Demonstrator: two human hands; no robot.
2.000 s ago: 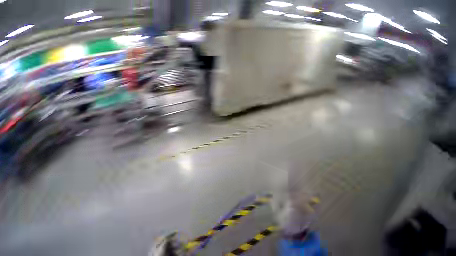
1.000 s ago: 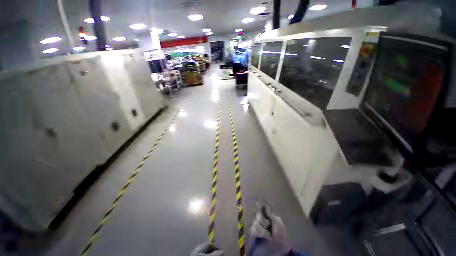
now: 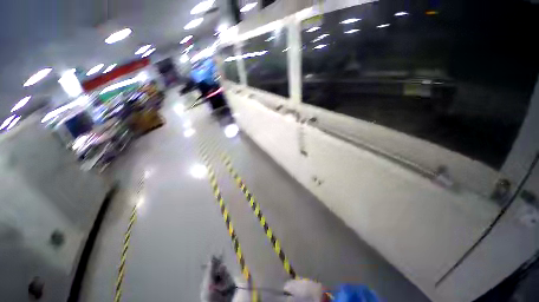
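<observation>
My left hand [image 3: 217, 284], in a whitish glove, is at the bottom edge, blurred, with dark marks across it. My right hand [image 3: 304, 289], in a white glove with a blue sleeve, is at the bottom edge to its right, cut off and blurred. A thin dark line [image 3: 263, 291], perhaps a stick, spans the gap between the hands. I cannot tell which hand holds it, or whether either hand holds anything else.
A long white machine [image 3: 354, 183] with dark windows runs along the right. A pale cabinet [image 3: 41, 189] stands at the left. Yellow-black tape [image 3: 260, 221] marks the grey aisle floor. A person in blue [image 3: 204, 72] and cluttered benches [image 3: 112, 127] are farther ahead.
The view has moved forward along the aisle and tilted. The machine's screen has left the picture on the right. My hands show farther apart, and the thin line now shows between them.
</observation>
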